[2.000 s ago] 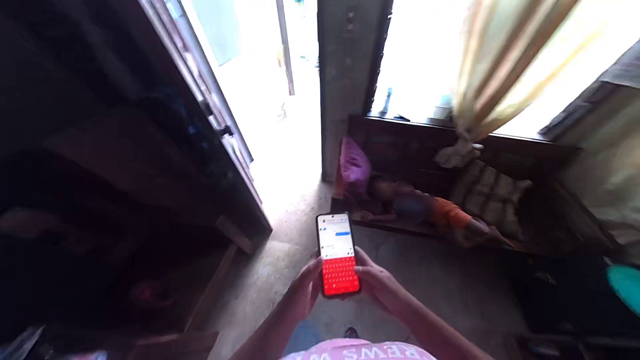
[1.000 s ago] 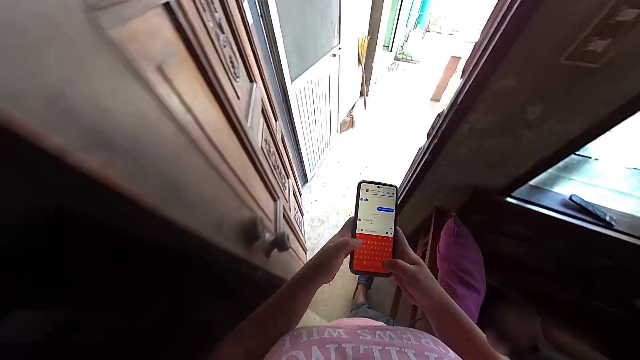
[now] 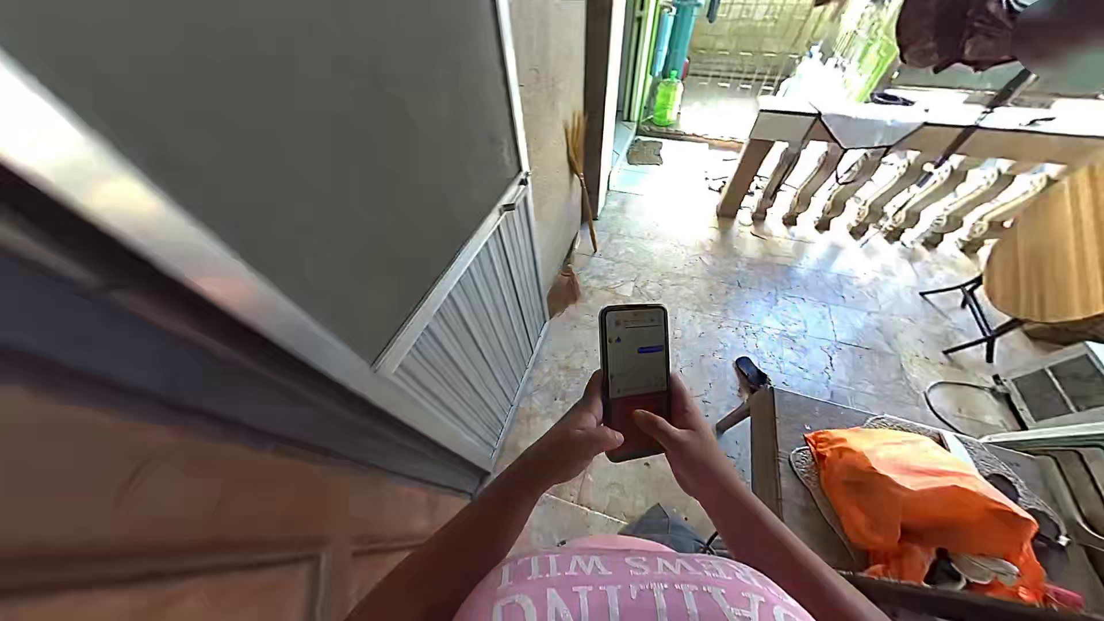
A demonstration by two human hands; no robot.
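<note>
A smartphone (image 3: 636, 362) with a dark case is held upright in front of my pink shirt, its screen lit with a chat and a dark red keyboard area. My left hand (image 3: 576, 435) grips the phone's lower left side, its thumb at the edge of the keyboard. From the other side my right hand (image 3: 681, 431) holds the lower right edge, and its thumb lies over the keyboard. The fingers behind the phone are hidden.
A metal-framed door (image 3: 466, 285) stands close on the left, with brooms (image 3: 583, 181) by the wall beyond it. To the right are a low table (image 3: 789, 423) bearing an orange bag (image 3: 914, 492), a round wooden table (image 3: 1052, 250), a slipper (image 3: 751, 372) and a balustrade (image 3: 888, 190).
The view has moved from the dim room past the wooden door to a tiled area outside. Both hands still hold the phone, and its red keyboard area looks darker.
</note>
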